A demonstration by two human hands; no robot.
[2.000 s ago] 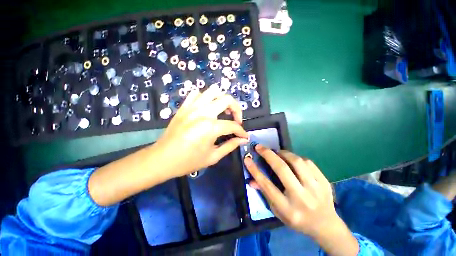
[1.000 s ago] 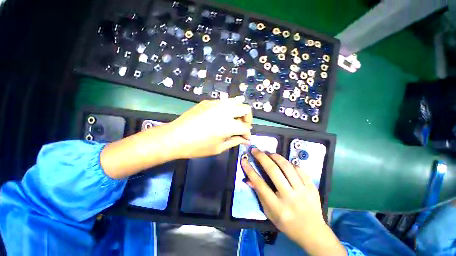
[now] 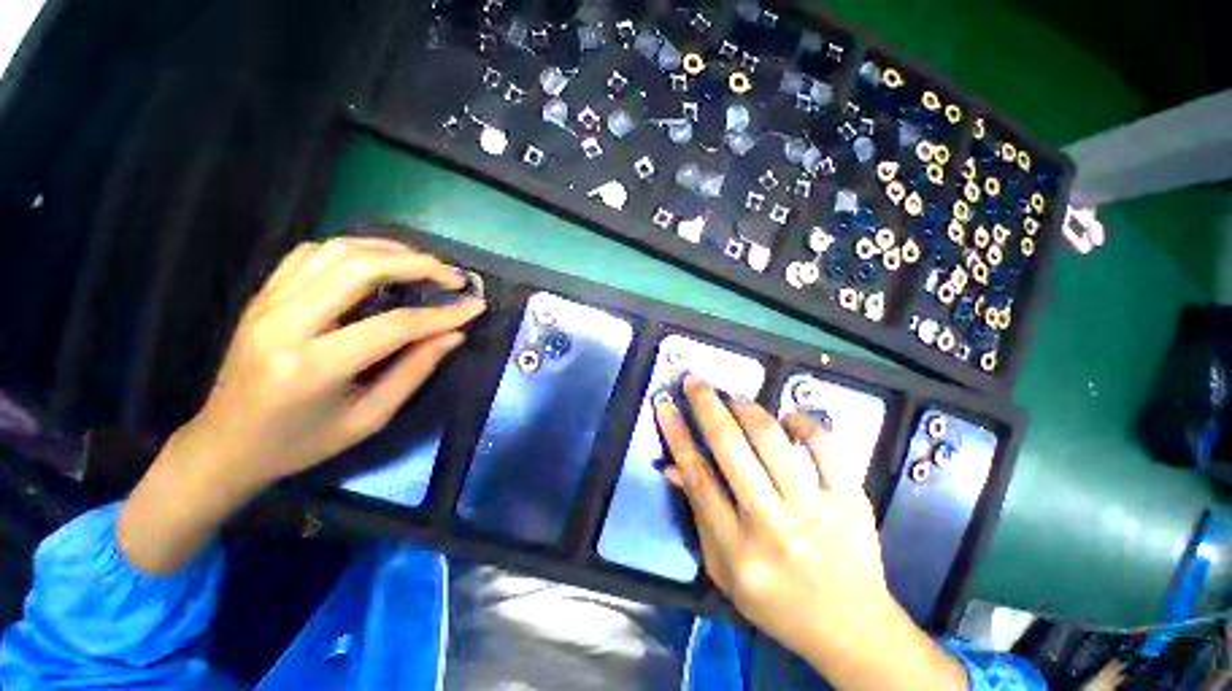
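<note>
A black phone tray (image 3: 541, 540) holds a row of several phone back covers, each in its own pocket. My right hand (image 3: 790, 540) lies over the middle cover (image 3: 642, 520), fingertips on its camera area; what is under them is hidden. My left hand (image 3: 318, 358) is over the leftmost cover (image 3: 399, 466), thumb and finger close together at its top corner; I cannot tell if they hold a part. Ringed camera holes show on the second cover (image 3: 547, 432) and the rightmost cover (image 3: 939, 506).
A black parts tray (image 3: 689, 257) lies beyond the phone tray, with small square parts and clear tabs at left and middle and gold-rimmed rings (image 3: 966, 230) at right. The bench (image 3: 1067, 473) is green. A pale post (image 3: 1162, 146) and black items stand at the right.
The view has shifted and turned, showing the trays more tilted. My left hand has moved away from my right hand to the leftmost cover. My right hand is now on a cover further left.
</note>
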